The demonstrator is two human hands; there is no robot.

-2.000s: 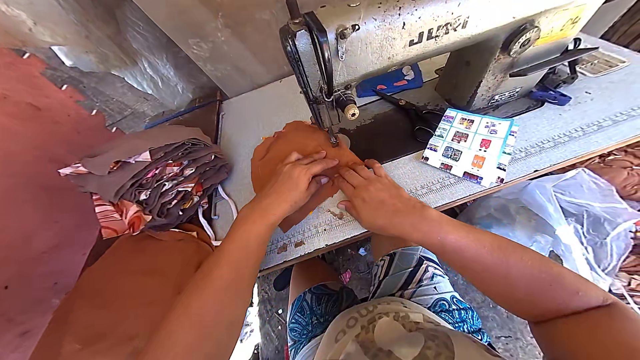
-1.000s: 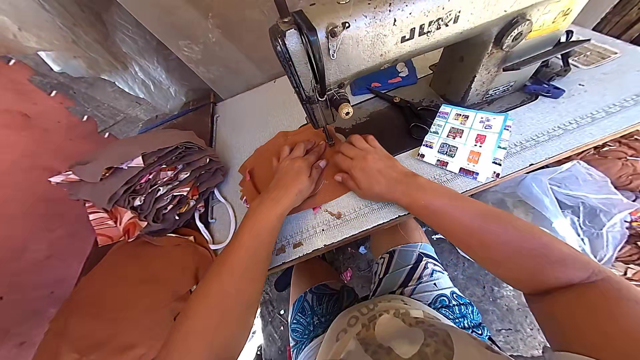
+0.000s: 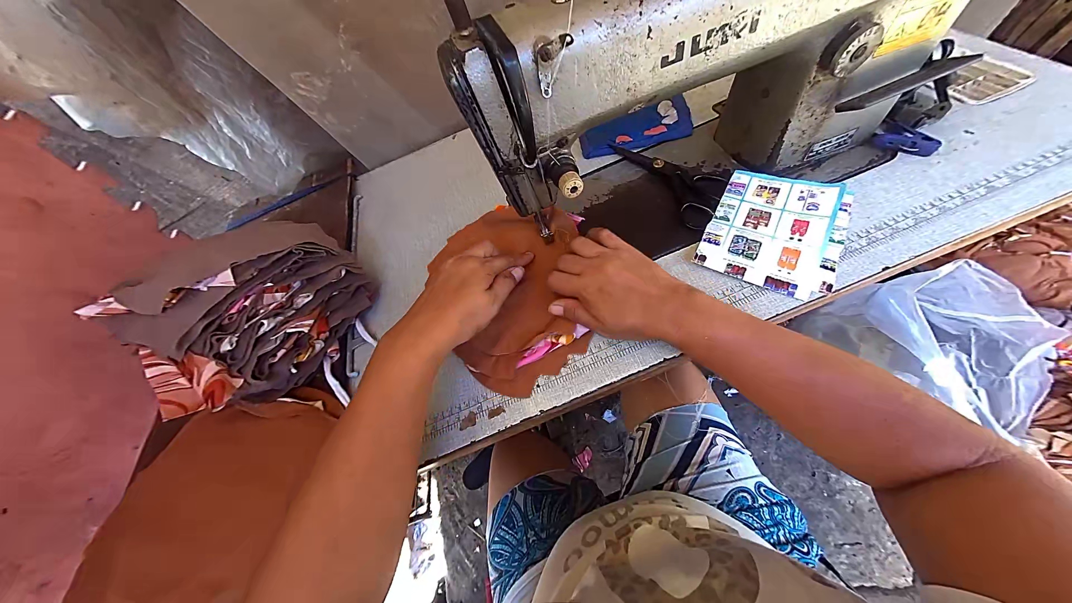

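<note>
A round piece of rust-brown fabric lies under the presser foot of a Juki industrial sewing machine. Pink and yellow patterned cloth shows at its lower edge. My left hand rests on the left part of the fabric, thumb and index finger close together. On its right part lies my right hand, fingers bent, near the presser foot. Whether either hand pinches the cloth cannot be told. Black-handled scissors lie on the machine bed, right of the needle area.
Stacked grey-brown fabric pieces stand left of the table, above brown cloth. A printed picture sheet and a blue cloth pouch lie on the table. A clear plastic bag is beyond the front edge at right.
The round fabric has turned or shifted under the presser foot, and its patterned cloth now shows more at the lower edge. My left hand has moved off the fabric's middle, leaving a wider gap between the hands.
</note>
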